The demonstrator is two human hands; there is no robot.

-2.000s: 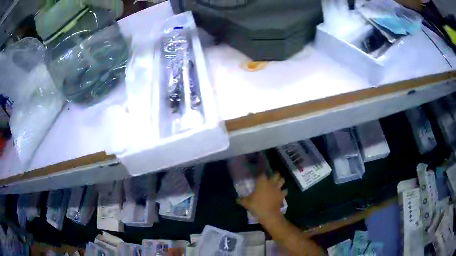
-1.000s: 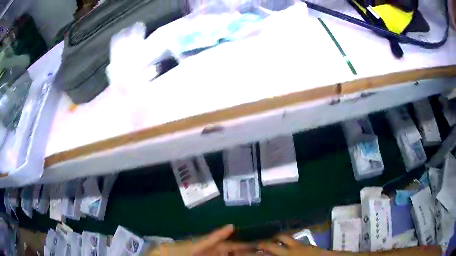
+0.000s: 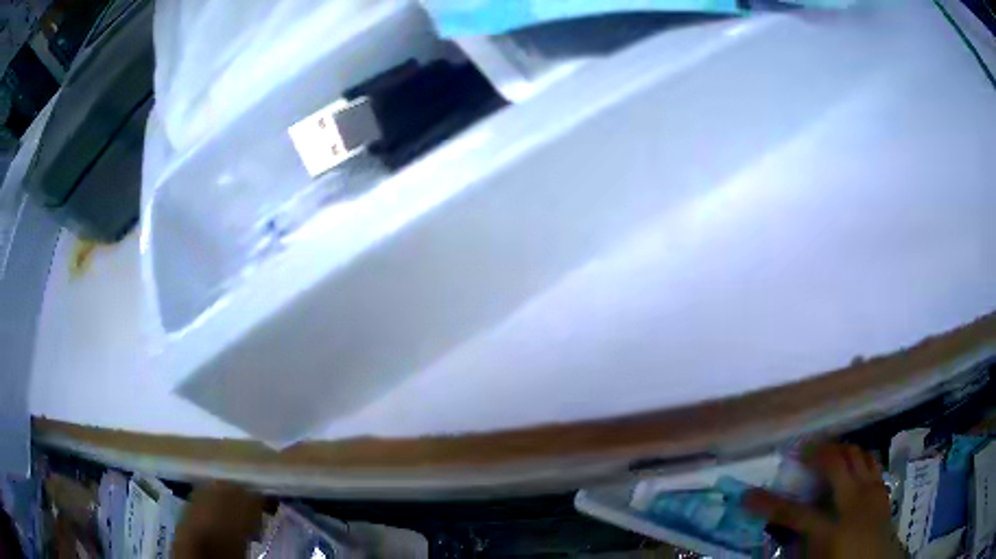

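Note:
A white plastic tray (image 3: 623, 504) lies tilted at the bottom right, just below the shelf edge. Light blue sachets (image 3: 704, 511) lie in it. My right hand (image 3: 841, 504) is at the tray's right end, fingers curled over it, and appears to grip it. My left hand (image 3: 218, 524) is at the bottom left, dark, blurred and cut off by the picture's edge. Its fingers and anything in it cannot be made out.
A large white bin (image 3: 360, 295) stands on the raised shelf close to the camera, with a USB plug (image 3: 333, 137) and a blue packet (image 3: 579, 13) in it. The shelf's brown edge (image 3: 524, 442) crosses above my hands. White cartons (image 3: 921, 508) stand at the lower right.
The view has moved closer to the shelf and bin. My hands were near each other at the bottom; now they are far apart, the right one at a tray with blue sachets.

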